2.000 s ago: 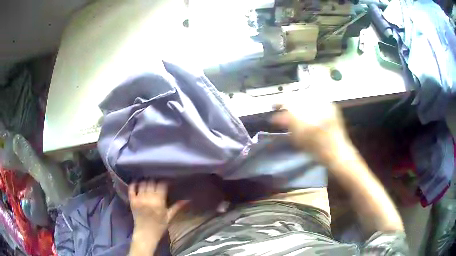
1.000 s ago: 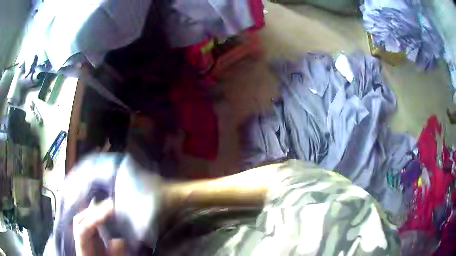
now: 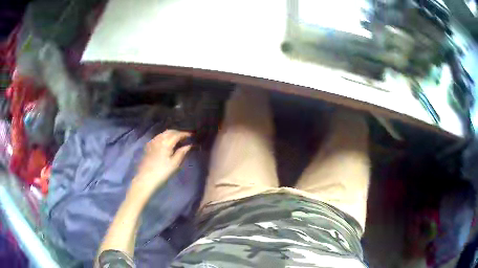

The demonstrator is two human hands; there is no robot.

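Note:
My left hand (image 3: pixel 163 150) is over a heap of blue-grey cloth (image 3: pixel 118 180) at the left of my lap. Its fingers and thumb are apart and point to the right, and I see nothing held in it. The heap is crumpled and hangs low beside my left thigh. My right hand is out of the picture. The overlock machine (image 3: pixel 403 49) stands at the top right, blurred.
The pale table (image 3: pixel 194 36) runs across the top, its brown front edge above my knees. A thin blue tool (image 3: pixel 428 107) lies at its right end. Red and clear plastic bags (image 3: pixel 26 120) are at the far left. Bluish cloth (image 3: pixel 453 217) hangs at the lower right.
The view has swung back from the floor pile at the right. The cloth that lay across my lap is gone from there. My right hand, earlier with pale cloth, has left the picture.

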